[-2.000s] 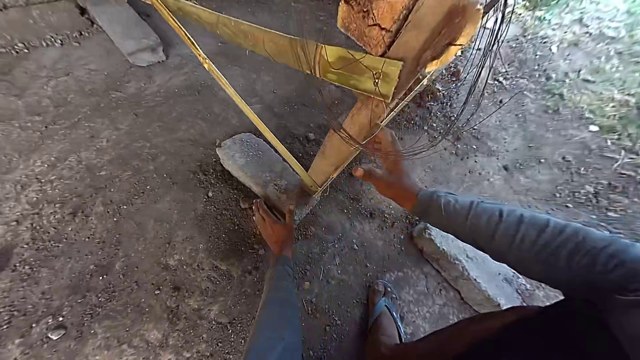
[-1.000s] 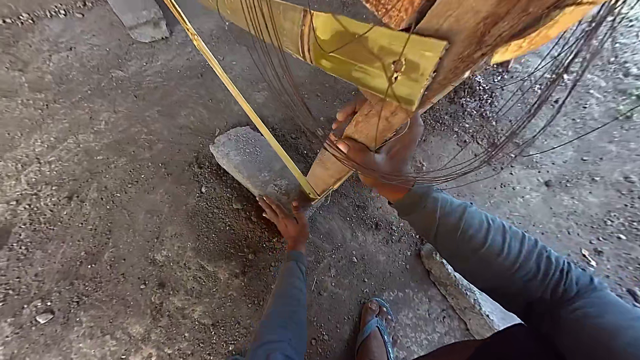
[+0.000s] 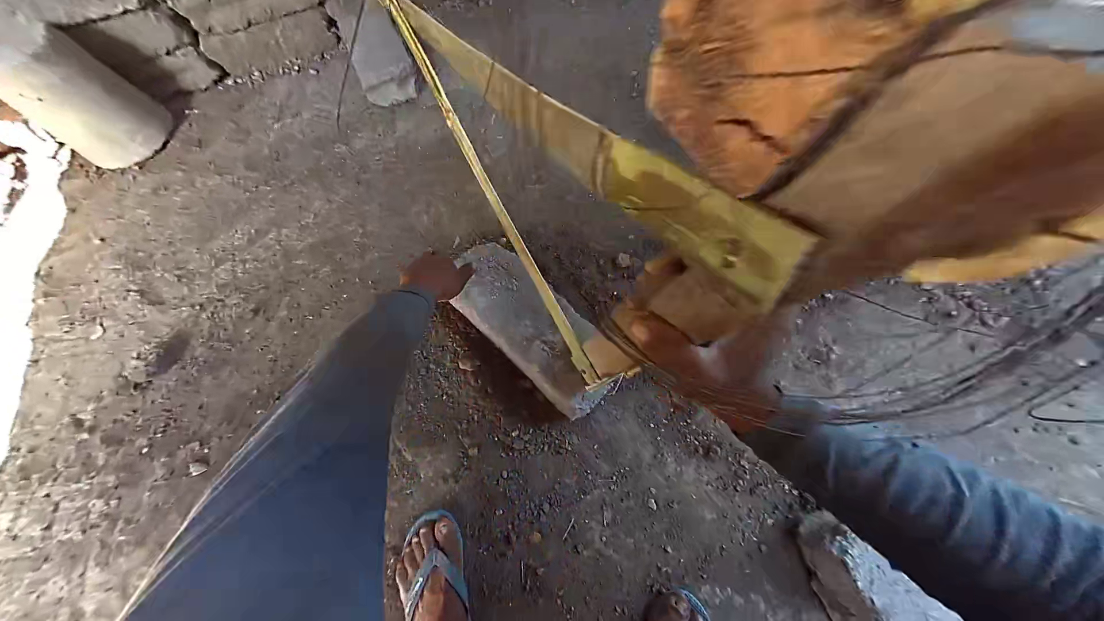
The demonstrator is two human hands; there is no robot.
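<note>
My right hand grips a wooden post near its lower end, with several thin wires running past the hand and wrist. My left hand rests on the far left end of a concrete slab, its fingers partly hidden. The post's foot and the lower end of a thin bamboo strip meet at the slab's near end. A wider split-bamboo piece crosses the post above my right hand. A thick block of wood, blurred, sits at the upper right.
A concrete cylinder lies at the upper left, beside cracked blocks. Another slab lies at the top. A further concrete piece is at the lower right, near my sandalled foot. Gravel covers the ground around the slab.
My left hand has moved from the slab's near end, by the post's foot, to its far left end. My right hand, off the post two seconds ago, has closed around it.
</note>
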